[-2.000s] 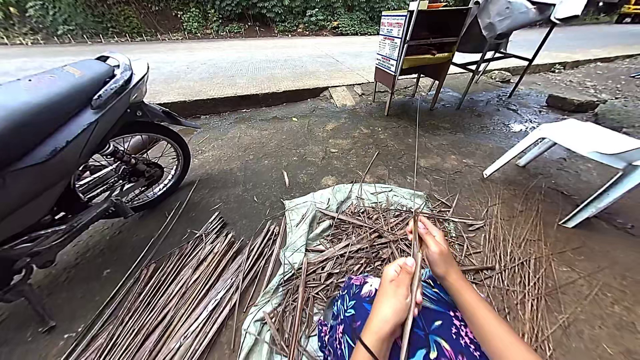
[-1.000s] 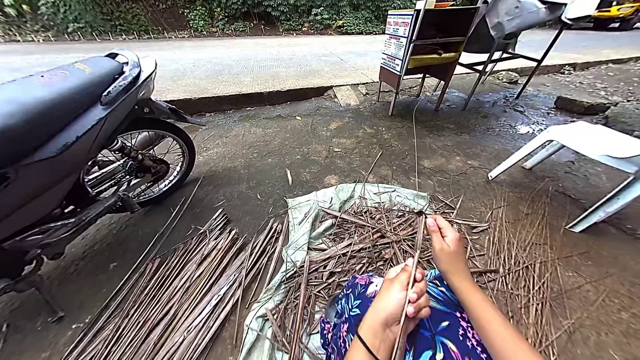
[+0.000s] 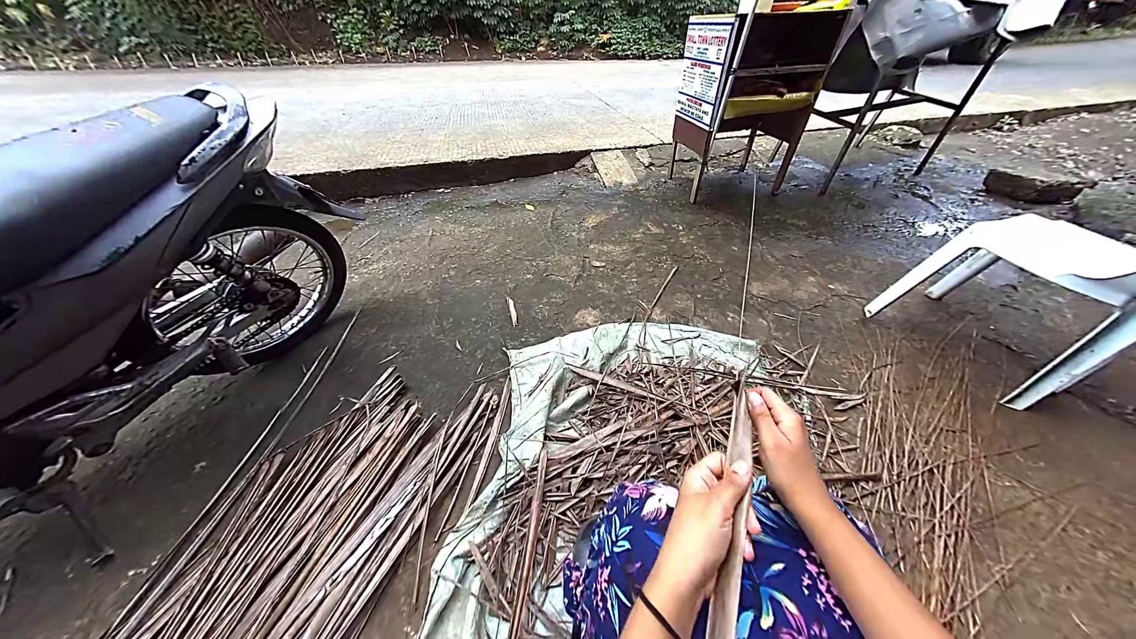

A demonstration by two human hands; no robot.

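A long dried palm leaflet [image 3: 738,439] runs up from my lap, its thin bare midrib [image 3: 751,257] sticking out at the far end. My left hand [image 3: 715,510] is closed around the leaflet's middle. Higher up, my right hand [image 3: 781,435] pinches it at its right edge, near where the blade gives way to the midrib. Below lies a pale green woven sack [image 3: 537,390] strewn with brown leaf scraps [image 3: 657,399]. Whole dried leaflets [image 3: 311,506] lie in a pile to the left. Thin stripped midribs [image 3: 923,461] are spread on the ground at the right.
A parked motorcycle [image 3: 177,231] stands at the left. At the right is a white plastic chair or stool [image 3: 1056,253], partly in view. A wooden stand with a sign [image 3: 706,75] stands by the road edge, beside a metal-legged frame [image 3: 887,102]. Stones [image 3: 1034,186] lie behind the chair.
The hands were close together two seconds ago; my right hand then moved off the leaflet a little and is now back against it. My left hand has kept its grip.
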